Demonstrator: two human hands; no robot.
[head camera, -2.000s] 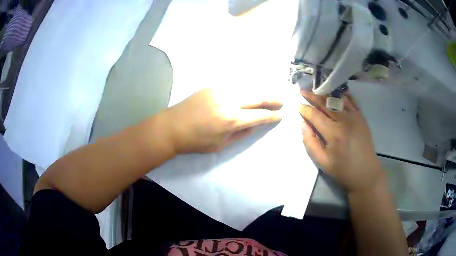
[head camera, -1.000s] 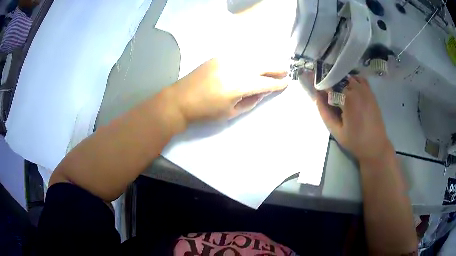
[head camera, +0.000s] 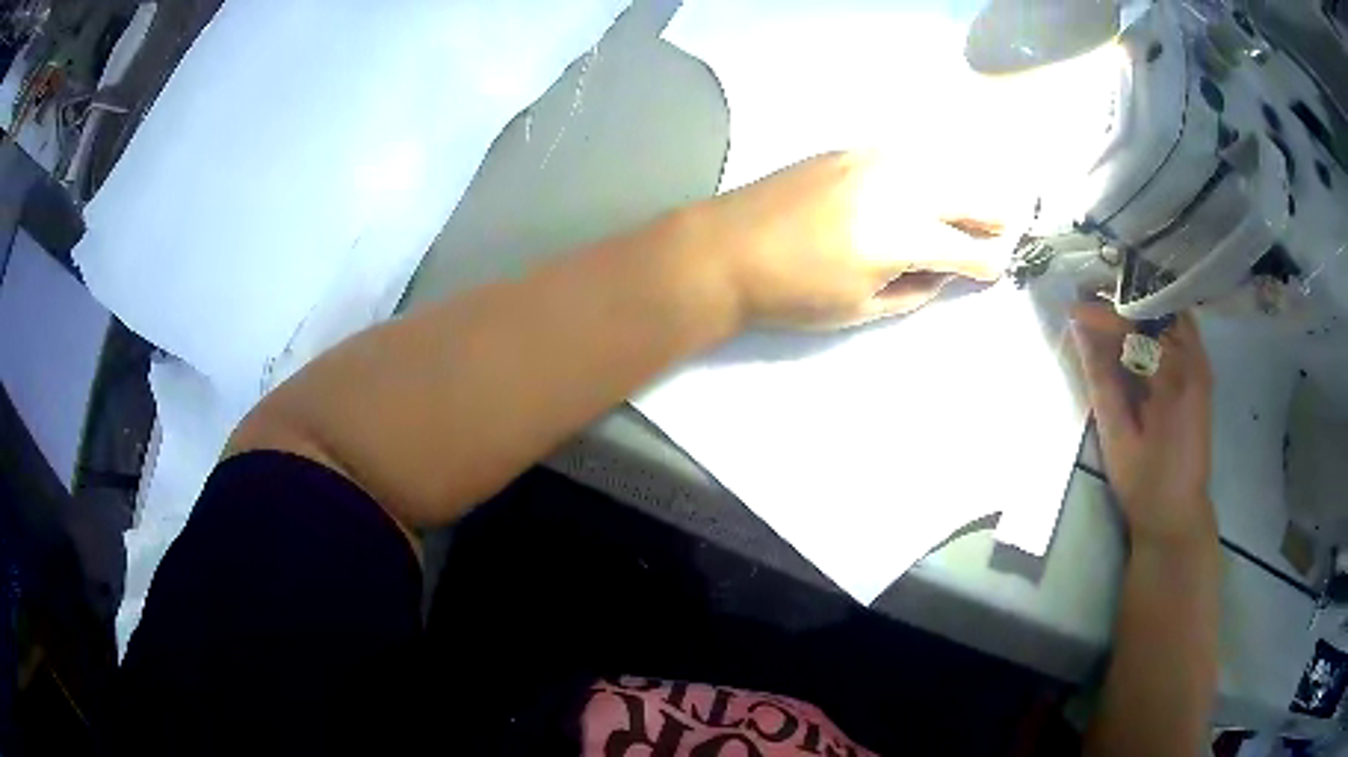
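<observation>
A large white cloth panel (head camera: 872, 444) lies on the table under the machine, overexposed by the lamp near the needle. A narrow white band end (head camera: 1035, 518) sticks out at its lower right. My left hand (head camera: 872, 244) lies flat on the panel, fingertips just left of the presser foot (head camera: 1032, 259). My right hand (head camera: 1153, 399) is right of the presser foot, at the panel's right edge, its fingers partly hidden behind the machine front and a ribbed knob (head camera: 1140, 354). Whether it grips cloth cannot be told.
The off-white sewing machine head (head camera: 1183, 163) stands at upper right. A broad pile of white cut panels (head camera: 340, 148) lies at left, with ragged edges. More white cloth (head camera: 163, 459) hangs at lower left. The table's front edge (head camera: 710, 510) runs below the panel.
The view has shifted left, so everything appears further right. Between the two earlier frames the panel moved away from me under the machine; since then it looks little changed against the presser foot.
</observation>
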